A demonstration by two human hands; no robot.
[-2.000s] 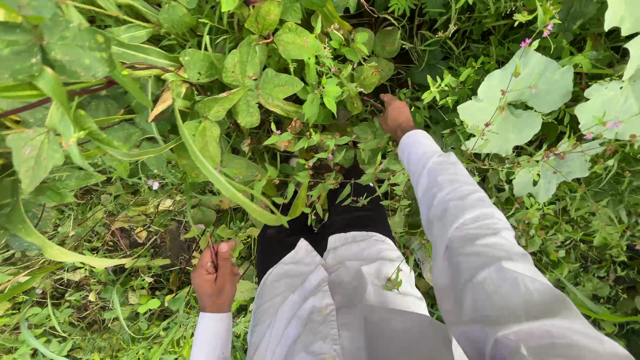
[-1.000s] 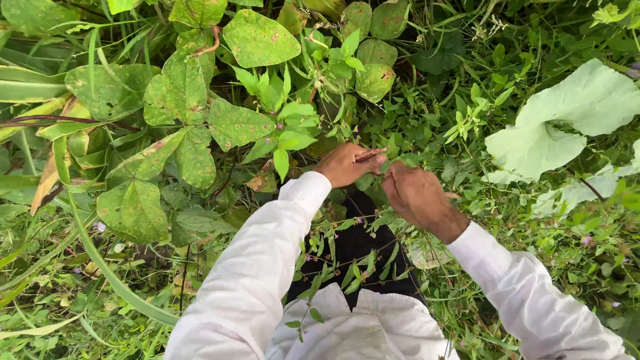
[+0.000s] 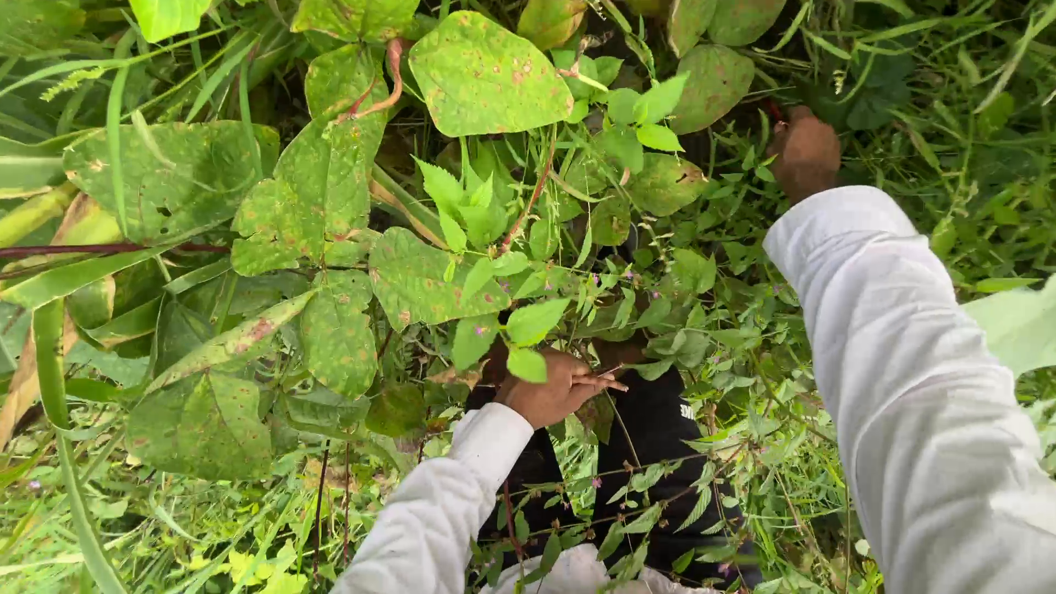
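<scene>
My left hand (image 3: 554,388) is closed around thin plant stems (image 3: 606,373) at the lower middle, in front of my dark trousers (image 3: 652,421). Small green leaves partly cover its back. At the upper right, my right hand (image 3: 804,155) reaches into shaded growth, its fingers bent; a small reddish thing (image 3: 773,109) shows at the fingertips, too unclear to name. Whether that hand grips it cannot be told. Leafy weed stems with tiny purple flowers (image 3: 596,483) hang across my legs.
Broad, spotted bean-like leaves (image 3: 487,78) crowd the upper left and middle. Long grass-like blades (image 3: 70,495) and a dark red stem (image 3: 107,248) lie at the left. A large pale green leaf (image 3: 1019,326) stands at the right edge, beside my sleeve.
My hands, together at the middle a second ago, are now apart: the right has moved up and away into the shaded growth. The left stays near the middle, in front of my legs.
</scene>
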